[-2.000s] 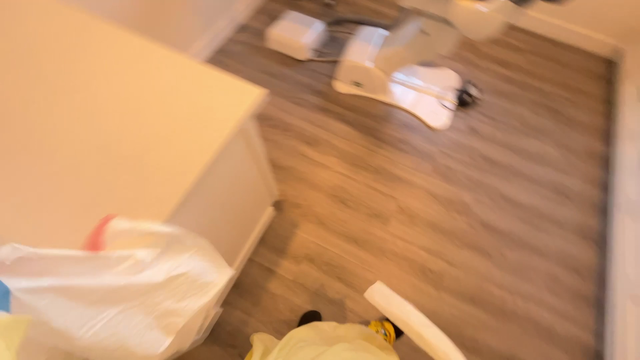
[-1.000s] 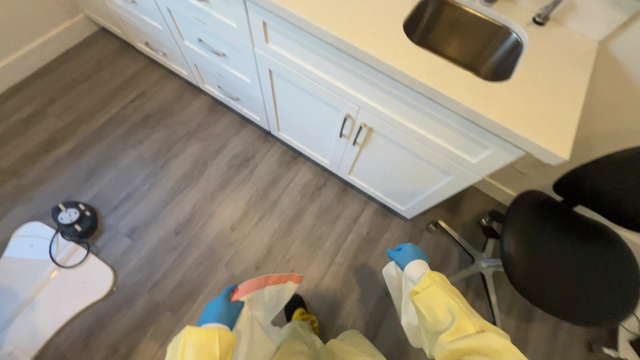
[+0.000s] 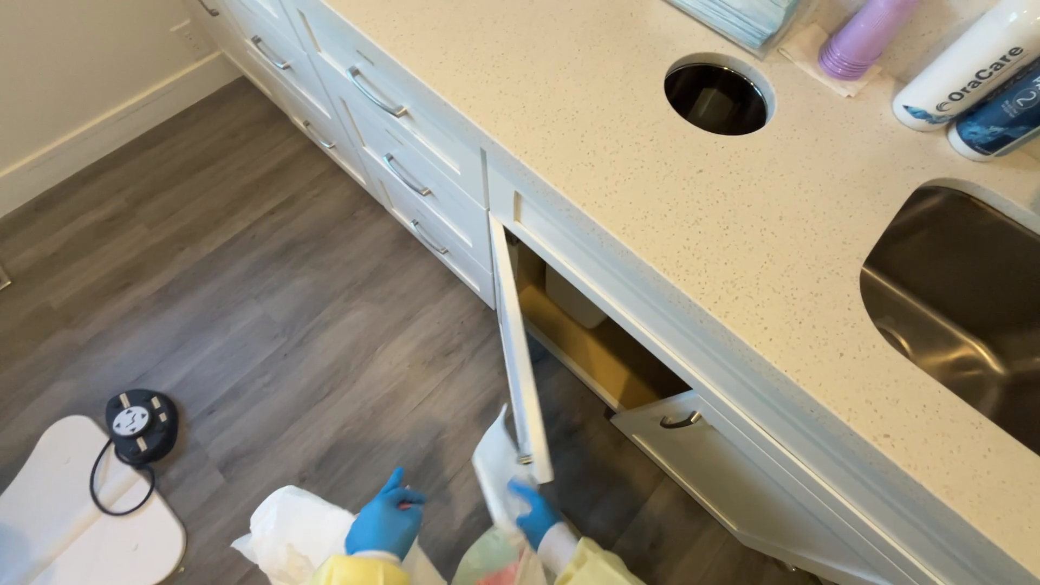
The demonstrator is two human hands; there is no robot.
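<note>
My left hand (image 3: pixel 386 516), in a blue glove and yellow sleeve, is at the bottom centre with its fingers curled on a white plastic bag (image 3: pixel 296 528); a bit of pinkish red shows between the fingers. To its right, my right hand (image 3: pixel 536 512), also blue-gloved, overlaps translucent white plastic (image 3: pixel 494 463) just below the tip of an open cabinet door (image 3: pixel 520 374). Its grip is blurred. A second cabinet door (image 3: pixel 731 479) stands open to the right, and a pale container (image 3: pixel 573 296) shows inside the cabinet. Reddish plastic (image 3: pixel 500 573) lies between my hands at the bottom edge.
A speckled countertop (image 3: pixel 650 211) has a round hole (image 3: pixel 717 97), a steel sink (image 3: pixel 959 301), purple cups (image 3: pixel 865 41), OraCare bottles (image 3: pixel 959 69) and a stack of light-blue sheets (image 3: pixel 743 16). White drawers (image 3: pixel 406 130) line the left. A foot control (image 3: pixel 142 426) stands beside a white base (image 3: pixel 89 512) on the wood-look floor.
Both doors below the sink, shut a second ago, now stand open. My hands are closer together, nearer the cabinet. The view has swung widely over the three frames.
</note>
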